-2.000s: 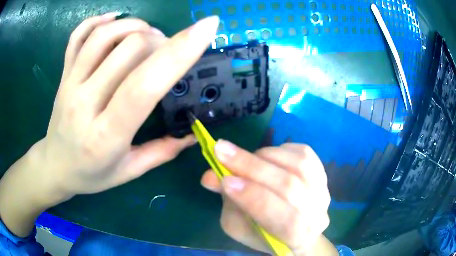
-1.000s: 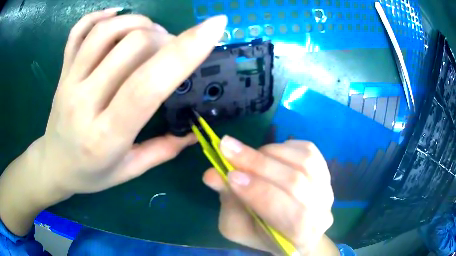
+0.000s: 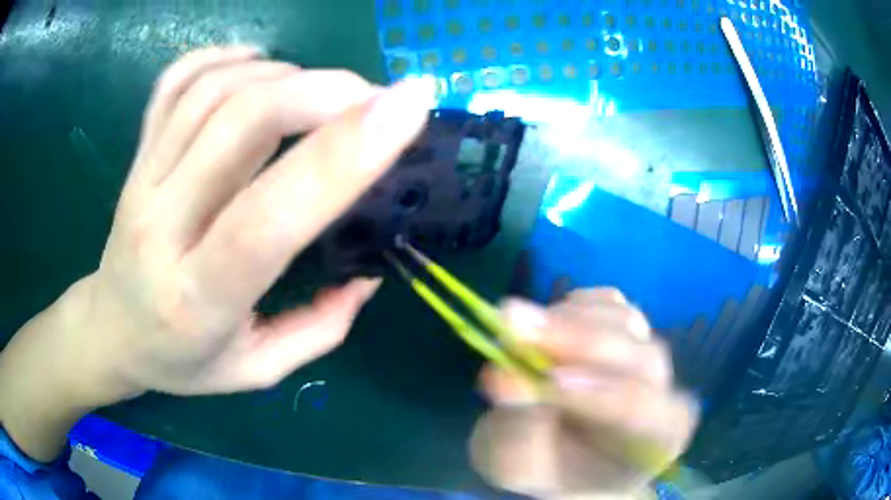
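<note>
My left hand (image 3: 234, 215) holds a black plastic housing (image 3: 457, 200) in front of me, with its fingers over the left part of the housing. A round hole and a rectangular window show in the housing. My right hand (image 3: 586, 391), blurred, holds yellow tweezers (image 3: 464, 314). The two prongs are apart, and their tips are at the housing's lower edge. I cannot tell whether the tips touch it or carry anything.
A blue sheet with a grid of small pads (image 3: 547, 39) lies at the back. Silver-white tweezers (image 3: 762, 112) lie on it at the right. A blue strip sheet (image 3: 635, 244) is right of the housing. A black tray (image 3: 830, 293) stands at the far right.
My right hand with the yellow tweezers has moved right and a little down. The prongs have spread wider. The housing has tilted and looks darker, and my left fingers have shifted slightly.
</note>
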